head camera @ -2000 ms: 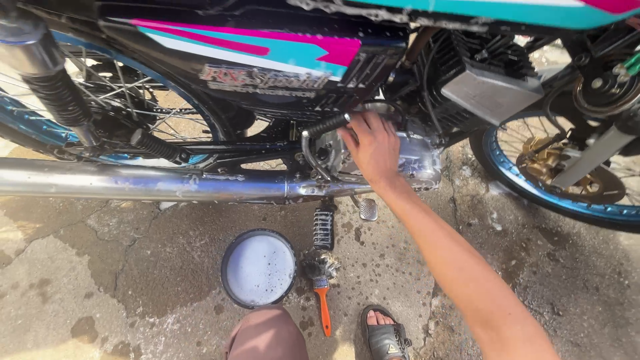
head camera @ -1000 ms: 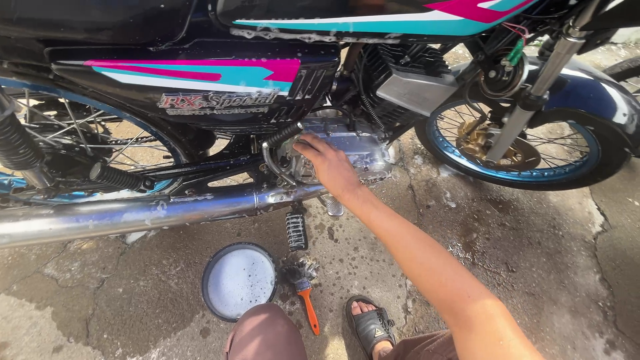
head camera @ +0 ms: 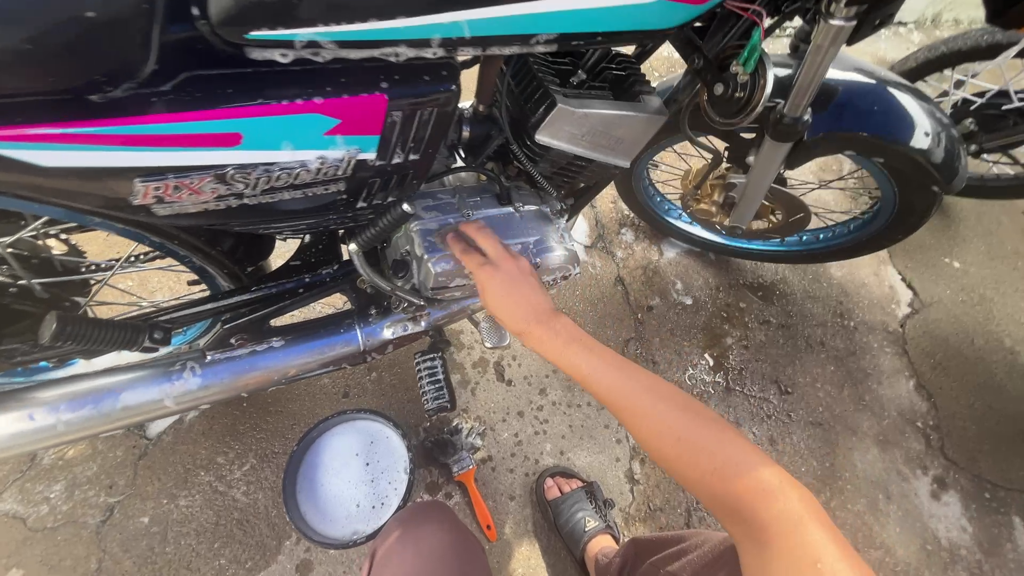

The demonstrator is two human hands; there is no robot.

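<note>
My right hand [head camera: 500,280] reaches in from the lower right and rests on the wet metal engine side cover [head camera: 520,228] of a motorcycle, fingertips against its surface; whether something thin lies under the fingers cannot be told. Just left of the hand is the kick-start lever [head camera: 380,252] with its black rubber. Below run the chrome exhaust pipe [head camera: 264,368], the brake pedal [head camera: 493,330] and a ribbed footpeg [head camera: 434,382]. A paintbrush with an orange handle [head camera: 477,504] and wet bristles lies on the concrete, beside a black basin [head camera: 290,480] of foamy water. My left hand is out of view.
The front wheel [head camera: 768,232], with a blue rim, stands at the upper right, and another wheel [head camera: 992,112] is behind it. My sandalled foot [head camera: 578,512] and my knee [head camera: 432,544] are at the bottom. The concrete ground [head camera: 800,384] is wet and cracked.
My right hand has moved from beside the kick-start lever rightward onto the middle of the engine cover. The view has shifted somewhat.
</note>
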